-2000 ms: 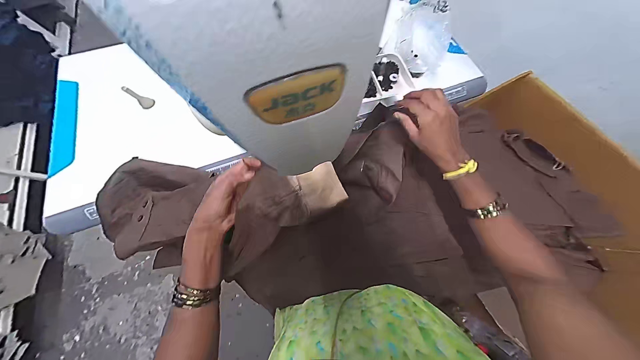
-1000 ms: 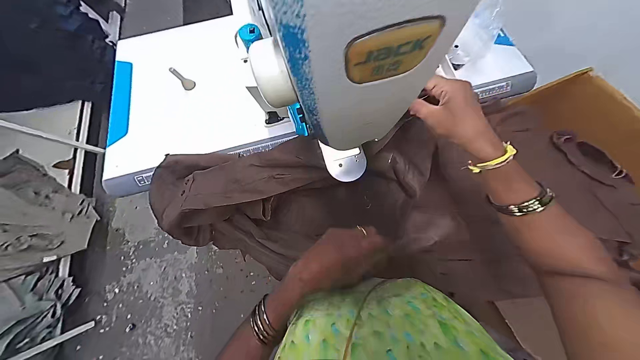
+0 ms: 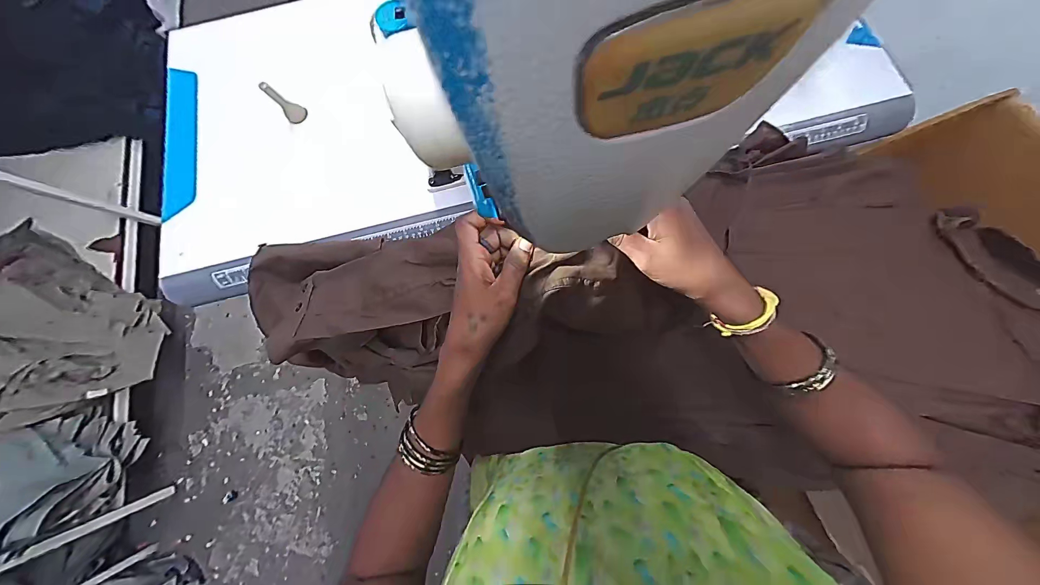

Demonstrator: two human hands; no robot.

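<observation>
Brown fabric (image 3: 617, 382) of a garment lies across my lap and along the front edge of a Jack sewing machine (image 3: 552, 122). My left hand (image 3: 487, 284) pinches the cloth between thumb and fingers, just left of the machine head's lower end. On the other side of the head, my right hand (image 3: 674, 252) grips the same cloth, its fingertips partly hidden behind the head. Between the hands a lighter stretch of fabric shows. The needle area is hidden by the machine head.
The white machine bed (image 3: 317, 162) has a small spoon-shaped object (image 3: 284, 104) on it. An open cardboard box (image 3: 975, 154) stands at the right, brown cloth against it. Grey-green cloth pieces (image 3: 65, 325) lie at the left beside metal rails (image 3: 81, 197). The floor (image 3: 260, 439) is speckled with debris.
My left hand has moved up from the cloth over my lap to the fabric beside the machine head. My right hand is now close to the head's lower end too.
</observation>
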